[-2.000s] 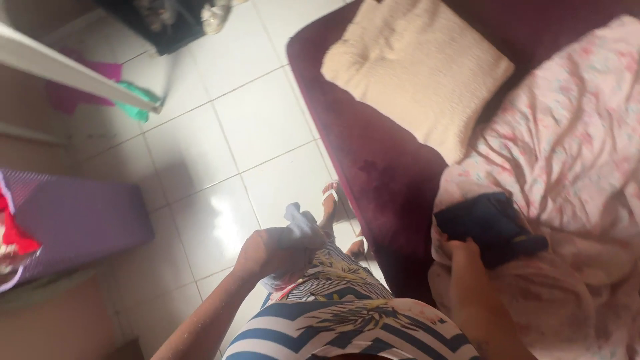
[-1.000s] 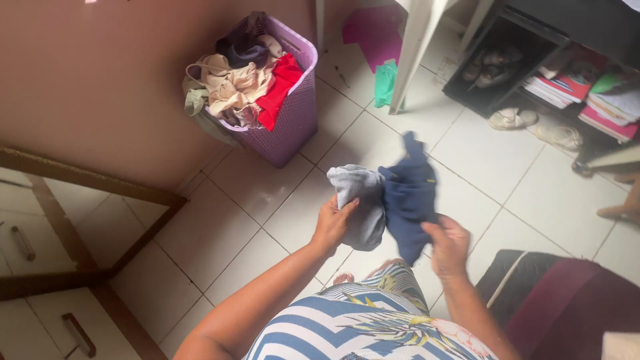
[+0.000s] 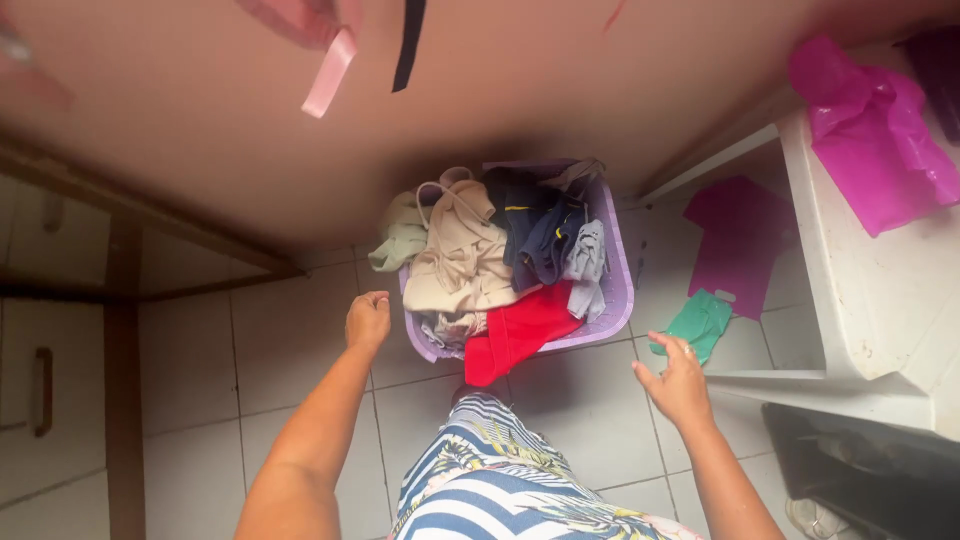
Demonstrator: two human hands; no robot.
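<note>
A purple plastic laundry basket (image 3: 621,300) full of clothes stands by the wall. In it lie a beige garment (image 3: 457,262), a navy blue garment with yellow trim (image 3: 536,232), a light grey garment (image 3: 587,262) and, hanging over the near rim, a red garment (image 3: 525,330). A pale green garment (image 3: 405,232) hangs over the left side. My left hand (image 3: 367,319) is just left of the basket, empty, its fingers curled in. To the basket's right, my right hand (image 3: 679,379) is empty with its fingers apart, near a green plastic bag (image 3: 697,322) on the floor.
A white plastic table (image 3: 862,300) with a magenta plastic bag (image 3: 877,142) on it stands at the right. Another magenta bag (image 3: 731,247) lies on the tiled floor. A framed mirror (image 3: 187,225) and white drawers (image 3: 67,405) are at the left; a dark shelf (image 3: 877,465) is lower right.
One second ago my hands held a grey garment and a navy one; now both hands are empty, and grey and navy garments lie in the basket. The view has moved to the basket.
</note>
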